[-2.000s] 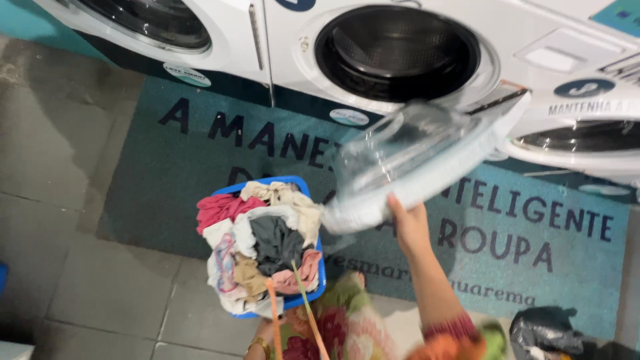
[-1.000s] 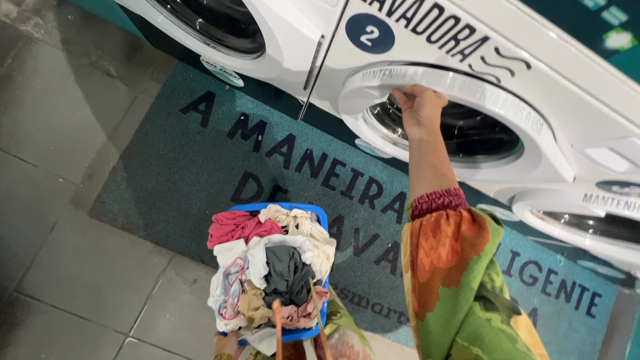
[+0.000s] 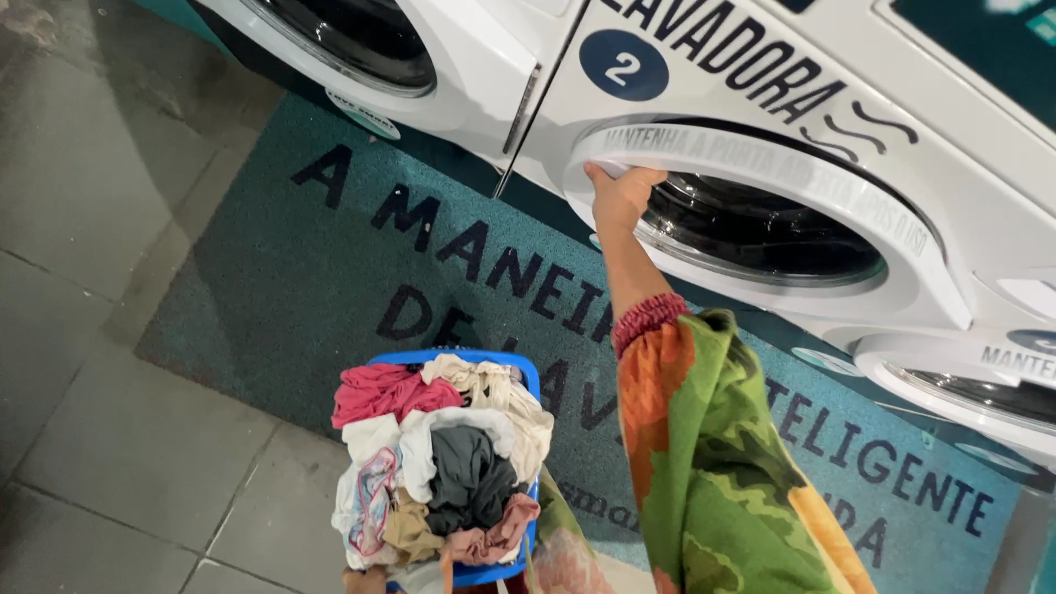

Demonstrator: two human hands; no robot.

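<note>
My right hand [image 3: 624, 191] is on the left rim of the round white washing machine door [image 3: 742, 214], thumb and fingers gripping its edge. The door lies against the front of the machine; whether it is latched cannot be seen. At the bottom, my left hand [image 3: 365, 580] is at the lower left corner of a blue plastic laundry basket [image 3: 535, 384], its fingers mostly hidden. The basket is heaped with clothes: a pink-red garment [image 3: 388, 394], a cream one [image 3: 499, 404], a dark grey one [image 3: 466, 478], a tan one [image 3: 410, 528] and a dusty pink one [image 3: 493, 532].
A second washing machine [image 3: 470, 107] stands at the upper left and another machine door [image 3: 957, 384] is at the right edge. A teal floor mat [image 3: 272, 247] with large dark lettering lies along the machines, over grey floor tiles [image 3: 148, 462].
Two seconds ago my right hand held the door swung out over the mat; now the door is against the machine, with my hand at its rim. The view has shifted.
</note>
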